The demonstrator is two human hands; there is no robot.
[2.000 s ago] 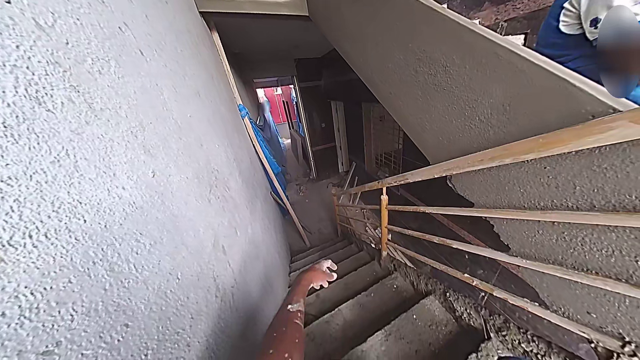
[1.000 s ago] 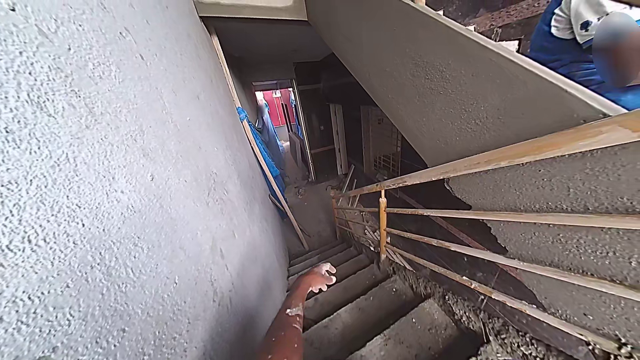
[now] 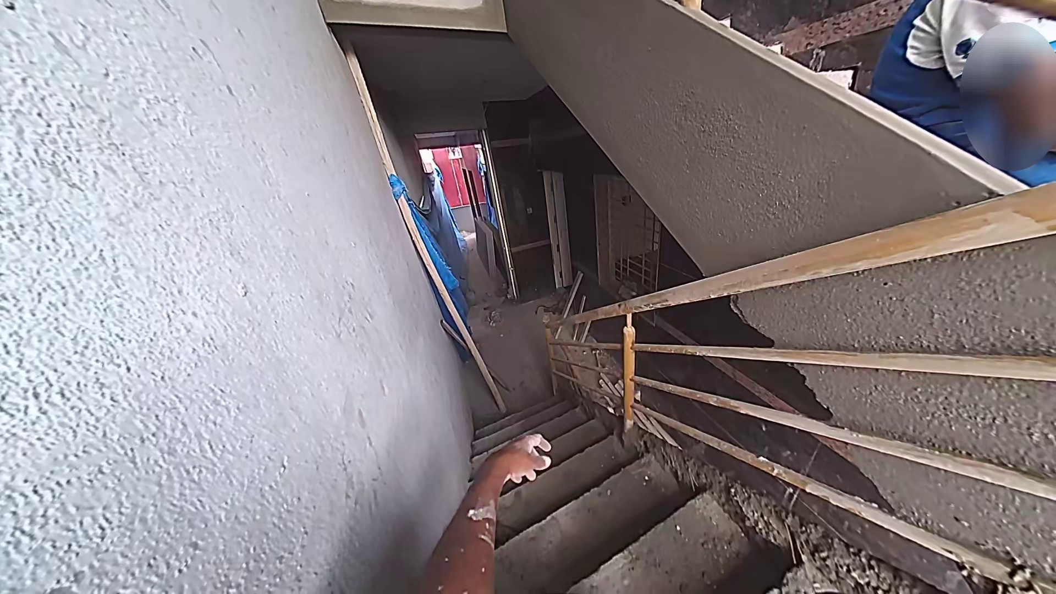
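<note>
My left hand (image 3: 525, 459) hangs in the air over the concrete stairs (image 3: 590, 511), its fingers loosely bent and apart, with nothing in them. Pale dried material marks the fingers and forearm. To its left rises a rough light-grey plastered wall (image 3: 247, 289). A railing post (image 3: 629, 371) stands to the right of the hand, under a wooden-looking handrail (image 3: 825, 264); the hand touches neither. My right hand is out of view.
A long wooden strip (image 3: 429, 268) leans by the wall beside blue sheeting (image 3: 445, 272). Loose wood pieces (image 3: 569, 301) lie near the stair foot. Beyond is a doorway (image 3: 458, 181). Another person in blue and white (image 3: 916, 82) is at upper right, beyond the sloping plastered parapet (image 3: 726, 124).
</note>
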